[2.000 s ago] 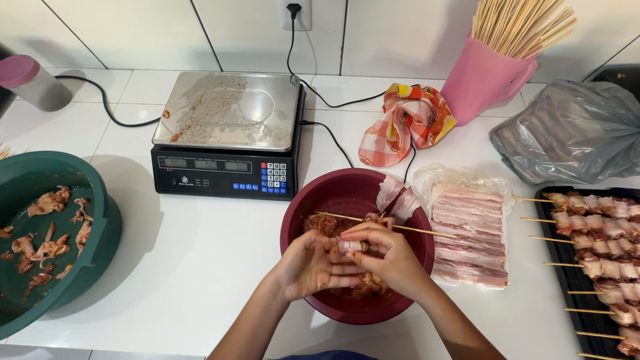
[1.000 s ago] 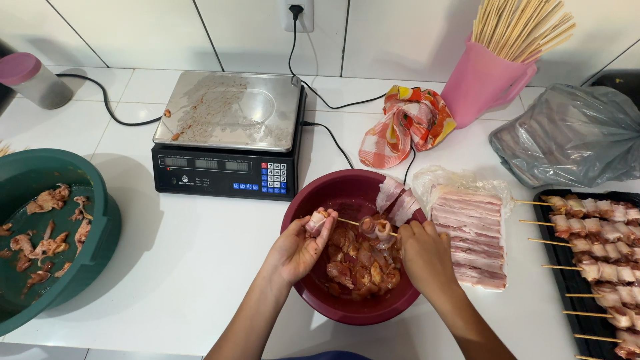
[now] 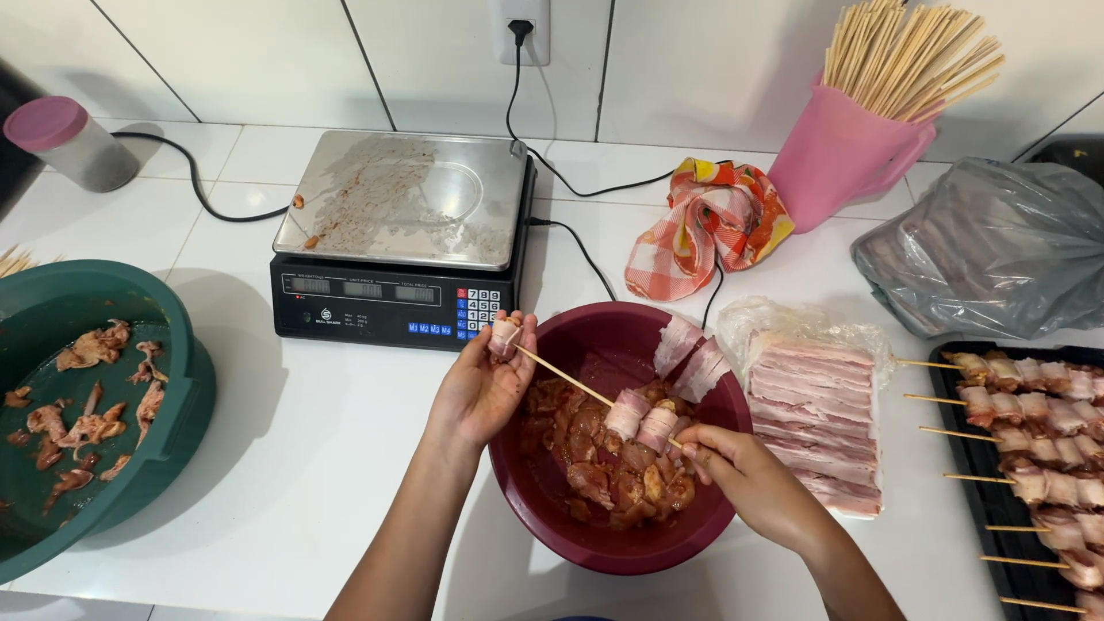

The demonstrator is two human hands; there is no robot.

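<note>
My left hand [image 3: 485, 384], palm up at the upper left rim of the dark red bowl [image 3: 536, 552], holds a bacon-wrapped piece of meat [image 3: 504, 337] in its fingers. The tip of a wooden skewer [image 3: 565, 377] touches that piece. Two bacon-wrapped pieces [image 3: 642, 417] sit side by side on the skewer, over the bowl. My right hand [image 3: 733, 470] grips the skewer's other end. Chunks of seasoned raw meat [image 3: 604, 474] lie in the bowl, and two bacon strips [image 3: 693, 358] hang over its upper right wall. More bacon slices [image 3: 815, 414] lie in rows on plastic to the right.
A black tray [image 3: 975, 500] of wrapped skewers stands at the right edge. Behind are a digital scale [image 3: 397, 203], a checkered cloth [image 3: 711, 228], a pink pitcher [image 3: 849, 142] of skewers and a grey plastic bag [image 3: 983, 250]. A green basin [image 3: 185, 379] with meat scraps is at left.
Two seconds ago both hands were together over the bowl, around a piece of bacon. They have moved apart, and the skewer now slants between them with its tip at the piece in my left hand.
</note>
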